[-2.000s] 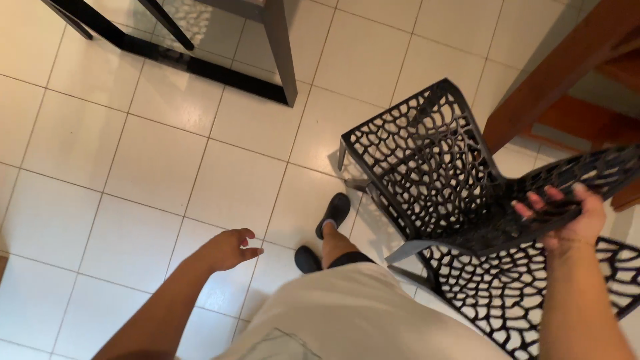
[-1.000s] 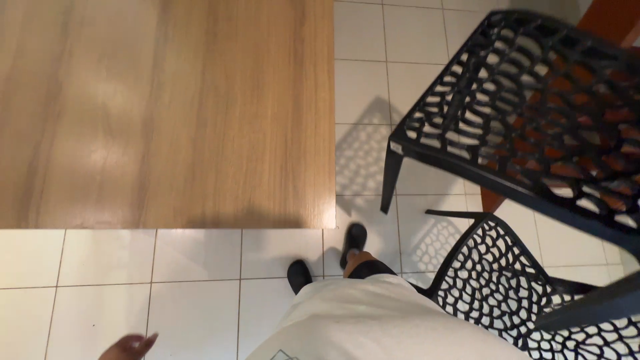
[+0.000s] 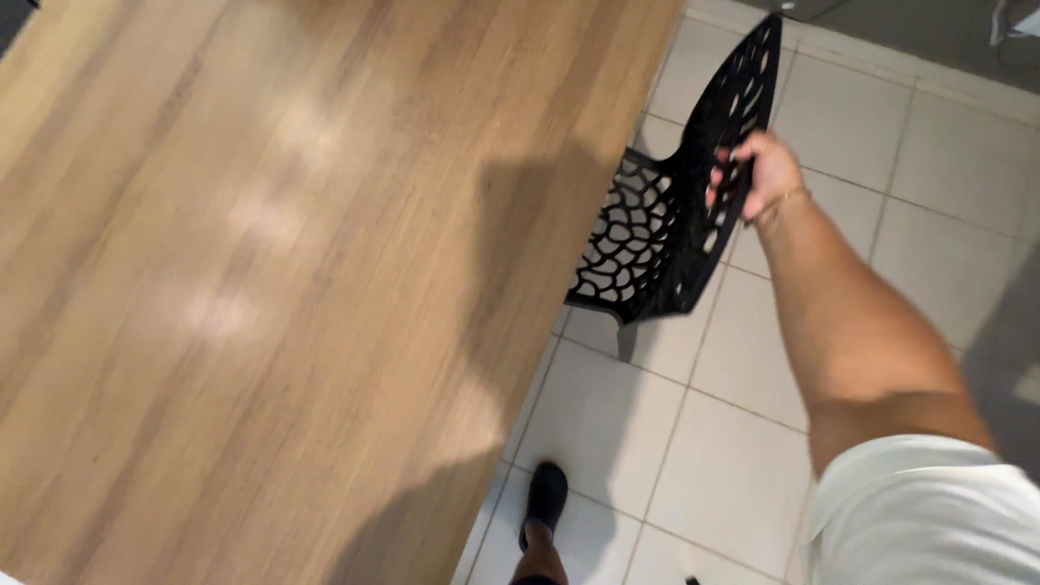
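My right hand (image 3: 764, 179) grips the backrest of a black openwork plastic chair (image 3: 642, 236), its fingertips showing through the holes. The chair stands at the long edge of a wooden table (image 3: 284, 268), and the front of its seat is hidden under the tabletop. One chair leg shows below the seat. The backrest is outside the table edge. My left hand is out of view.
Pale floor tiles (image 3: 739, 455) run along the table's right side. A grey wall (image 3: 918, 32) with a white skirting stands beyond the chair. My foot in a black shoe (image 3: 547, 491) is beside the table edge.
The view has moved a lot. Two black chairs stood on the right one second ago; now one chair is at the table edge with my right hand on it. My left hand has left the view.
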